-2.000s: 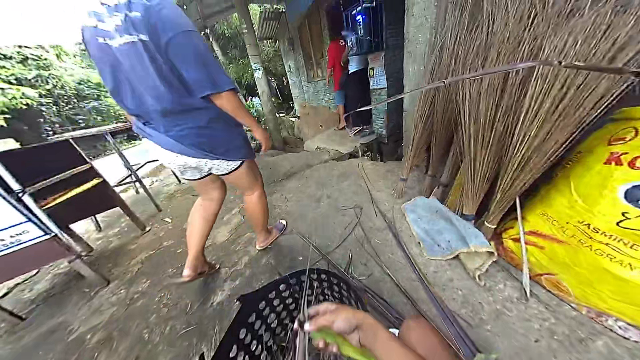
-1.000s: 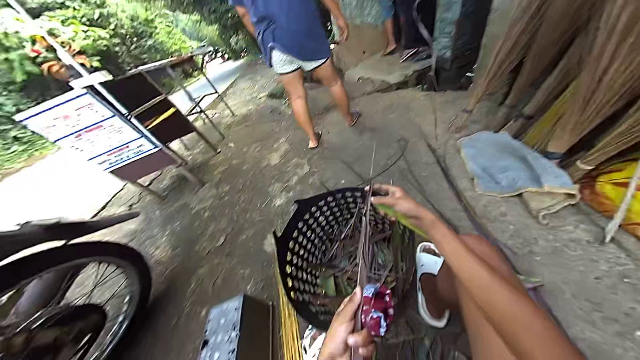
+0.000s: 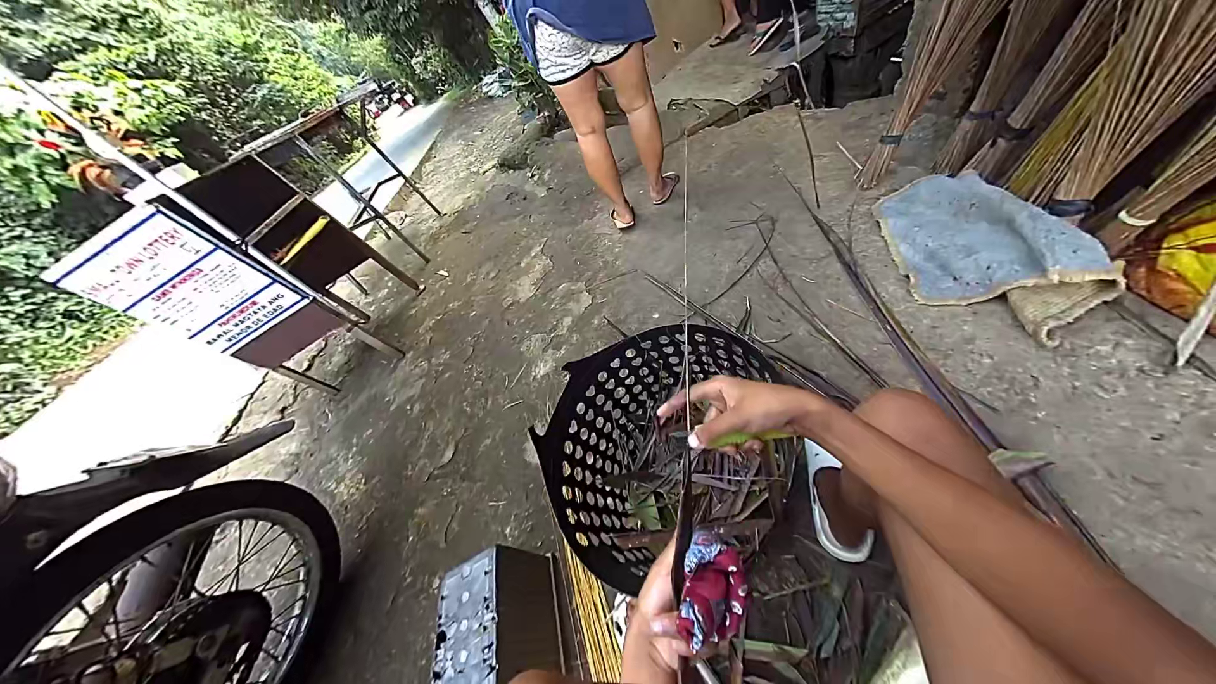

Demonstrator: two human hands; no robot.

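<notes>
My left hand (image 3: 660,608), low in the view, grips the base of a long palm leaflet (image 3: 685,475), whose thin midrib rises upright from it. A red and blue patterned cloth (image 3: 712,589) lies against that hand's fingers. Just above, my right hand (image 3: 746,413) has its thumb and forefinger at the leaflet, with a green strip in its curled fingers. Both hands are over a black perforated plastic basket (image 3: 594,456) holding leaf strips (image 3: 722,494). Yellowish thin sticks (image 3: 591,617) lie left of my left hand, beside a dark box (image 3: 508,617).
A motorcycle wheel (image 3: 237,579) is at lower left, with a signboard (image 3: 180,275) behind it. A person (image 3: 608,95) stands beyond the basket. Stick brooms (image 3: 1092,114) lean at upper right near a blue-grey mat (image 3: 988,233). Long palm fronds (image 3: 883,323) lie on the ground.
The person in the blue shirt has walked farther off. The view has tilted down and left since two seconds ago. My left hand, unseen at first, now shows below the right.
</notes>
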